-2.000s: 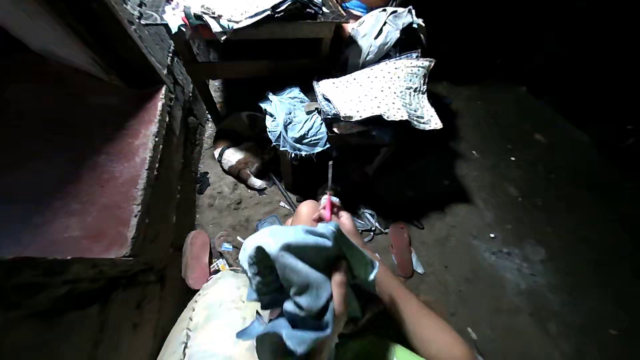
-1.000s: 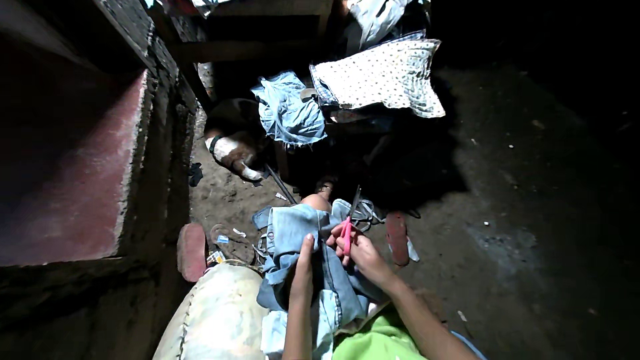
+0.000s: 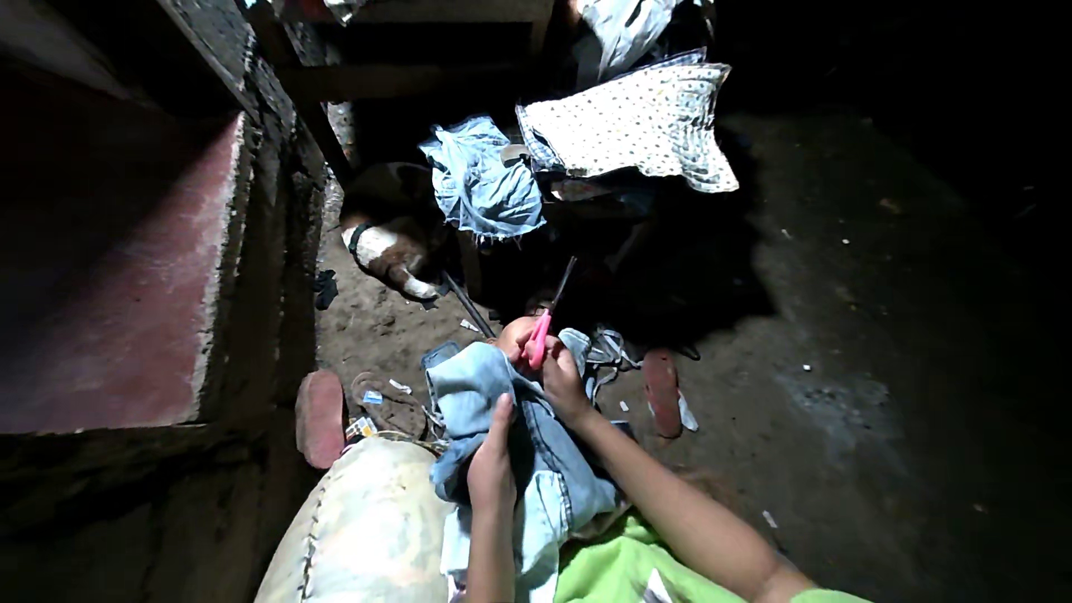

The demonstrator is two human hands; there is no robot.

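Folds of light and darker blue denim cloth (image 3: 473,377) lie across my lap. My left hand (image 3: 492,469) presses on the denim with its thumb up, the fingers partly hidden in the folds; it grips the cloth. Just above the cloth's far edge, my right hand (image 3: 559,368) holds scissors with pink handles (image 3: 541,335), their blades pointing up and away. The blades look closed and touch no cloth that I can see. Below my right forearm shows a bright green garment (image 3: 620,569).
A stuffed, stitched pale sack (image 3: 377,519) stands at my left. Reddish sandals (image 3: 320,419) lie on the dirt floor. A dog (image 3: 389,251) lies beyond, near a wooden bench draped with frayed denim (image 3: 486,180) and a spotted cloth (image 3: 628,121). A low concrete ledge (image 3: 222,276) runs along the left.
Two seconds ago the denim was bunched higher over my left hand; it now lies lower, with that hand's thumb showing. The scissors have stayed in my right hand.
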